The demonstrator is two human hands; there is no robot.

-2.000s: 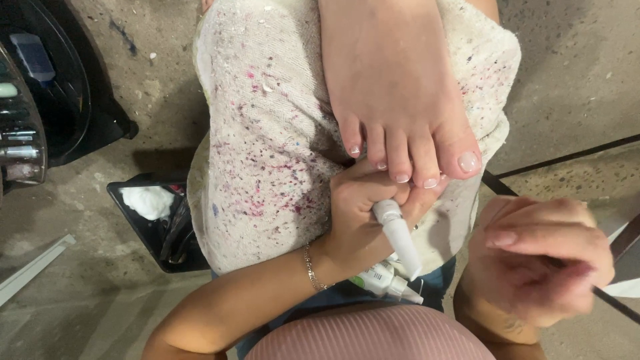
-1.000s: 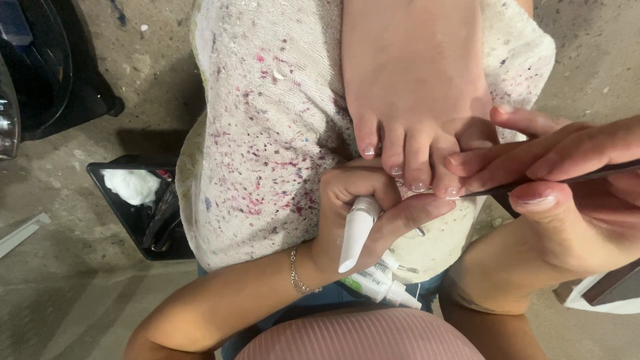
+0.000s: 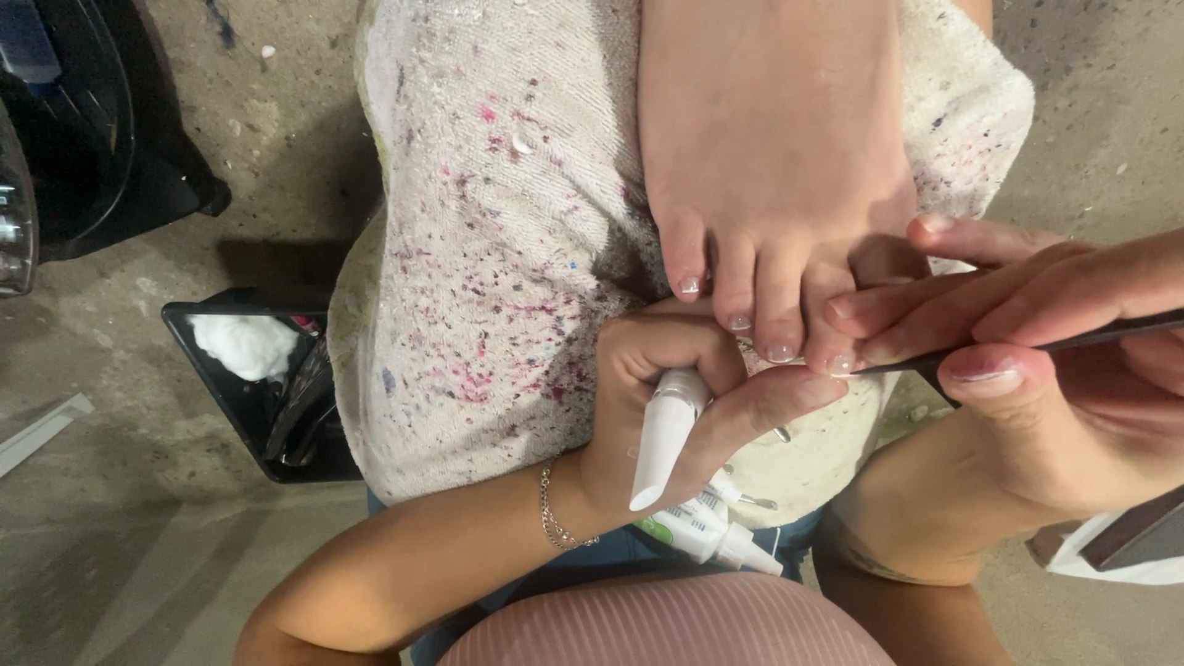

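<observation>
Another person's bare foot point(image 3: 777, 129) rests on a speckled white towel point(image 3: 481, 277), its toenails glossy with pale tips. My left hand point(image 3: 675, 398) is beneath the toes, thumb at the tip of the toe beside the big toe; its curled fingers hold a small white tube-like object point(image 3: 668, 439), perhaps a cap or handle. In my right hand point(image 3: 1045, 370) is a thin dark stick-like tool point(image 3: 1128, 328), probably a fine brush, its tip at that same toe's nail. My right fingers rest against the toes and partly hide the big toe.
White squeeze bottles point(image 3: 698, 535) and a metal-tipped tool point(image 3: 758, 502) lie at the towel's lower edge. On the left, a black tray point(image 3: 231, 425) holds white cotton point(image 3: 245, 347) and dark tools. A black container point(image 3: 153, 199) stands at upper left. A white-edged item point(image 3: 1110, 560) is at lower right.
My right hand, beside the foot and blurred two seconds ago, has moved up and left to the toes. Since one second ago, both hands have stayed nearly in place.
</observation>
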